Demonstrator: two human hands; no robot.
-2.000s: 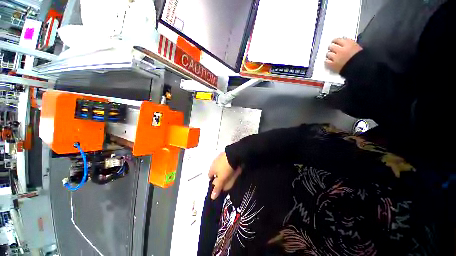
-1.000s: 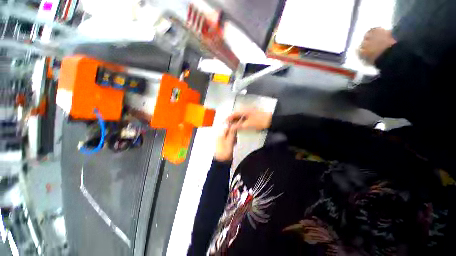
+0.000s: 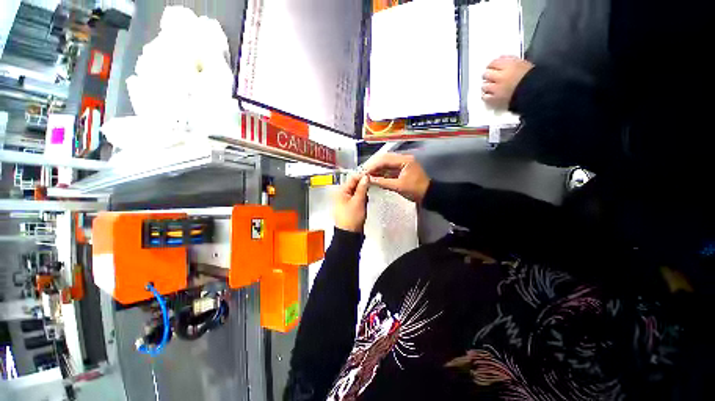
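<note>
My left hand [image 3: 350, 205] is raised over the side of the machine, fingertips pinched. My right hand [image 3: 404, 178] meets it from the right, fingertips also pinched. Between the fingertips is a tiny pale small part [image 3: 362, 171], mostly hidden by the fingers; its shape cannot be told. Both hands are above the silver tread plate [image 3: 396, 223], beside the red caution label [image 3: 302, 145].
Orange gantry covers [image 3: 149, 254] and a blue hose [image 3: 163, 317] stand at left over the dark cutting bed [image 3: 184, 368]. A monitor [image 3: 302, 63], paper [image 3: 414, 63] and keyboard [image 3: 433, 121] are at the top. Another person's hand [image 3: 503, 82] rests on the side desk. Crumpled white material [image 3: 180, 74] lies behind the monitor.
My right hand has moved up from low beside my body, and my left hand has come into view. Their fingertips are together, higher than one second ago. The view has shifted.
</note>
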